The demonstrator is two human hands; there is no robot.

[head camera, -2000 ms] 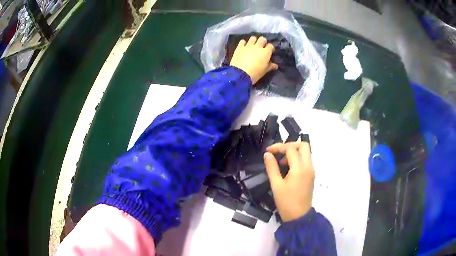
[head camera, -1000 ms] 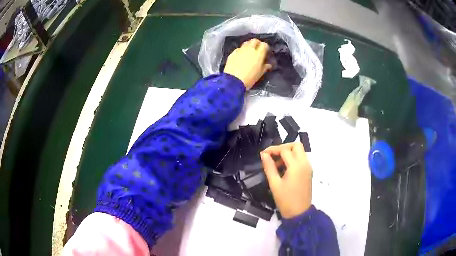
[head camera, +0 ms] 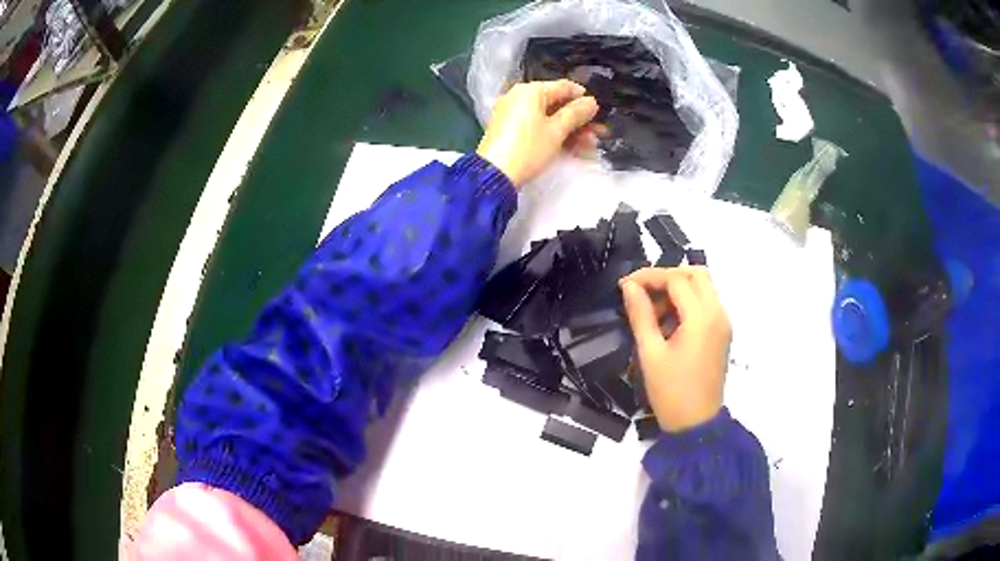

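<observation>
Black strips [head camera: 592,351] lie in a loose, overlapping pile on the white sheet [head camera: 757,449]. A clear plastic bag [head camera: 713,121] with a whitish rolled rim stands open beyond the pile and holds more black strips [head camera: 647,110]. My left hand [head camera: 535,126] is at the bag's near left rim, fingers bent and thumb close to them; whether a strip is between them is hidden. My right hand [head camera: 682,340] is over the pile's right side, thumb and forefinger tips together; I cannot tell whether they pinch a strip.
White crumpled tissue [head camera: 791,104] and a narrow translucent yellowish bag [head camera: 806,195] lie right of the plastic bag. A blue round item [head camera: 860,319] sits at the sheet's right edge. A cream-white rail [head camera: 208,258] runs along the left. A large blue shape [head camera: 976,362] is beyond the table.
My left hand has drawn back from inside the bag to its near left rim, uncovering more strips there. The view has shifted, so the sheet and pile appear higher and further right.
</observation>
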